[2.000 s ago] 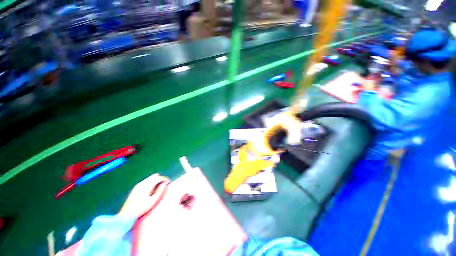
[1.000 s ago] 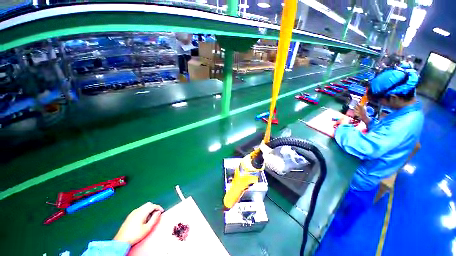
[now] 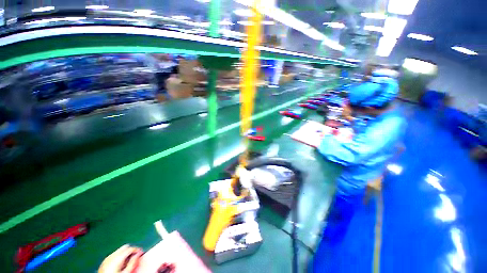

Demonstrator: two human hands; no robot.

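Note:
My left hand (image 3: 122, 259) is at the bottom edge, cut off and blurred, resting at the left side of the pink-white work mat (image 3: 176, 250). Its fingers look curled; whether it holds anything cannot be told. A dark red pile of small parts (image 3: 166, 267) lies on the mat to its right. A red plastic housing (image 3: 53, 241) with a blue battery pack (image 3: 52, 255) lies on the green bench at the lower left, partly cut off. The orange-yellow electric screwdriver (image 3: 219, 223) hangs by its yellow cord at the screw feeder (image 3: 238, 244). My right hand is not in view.
A black tray (image 3: 277, 196) with a clear plastic bag (image 3: 272, 176) is behind the feeder. A black cable arches over it. A worker in a blue smock (image 3: 368, 141) sits on the right at another mat (image 3: 309, 133). More red and blue devices line the green bench. A green post (image 3: 213, 80) stands behind.
The view has swung up and to the right, so the bench things sit lower and further left. My left hand stays at the mat and is now more cut off.

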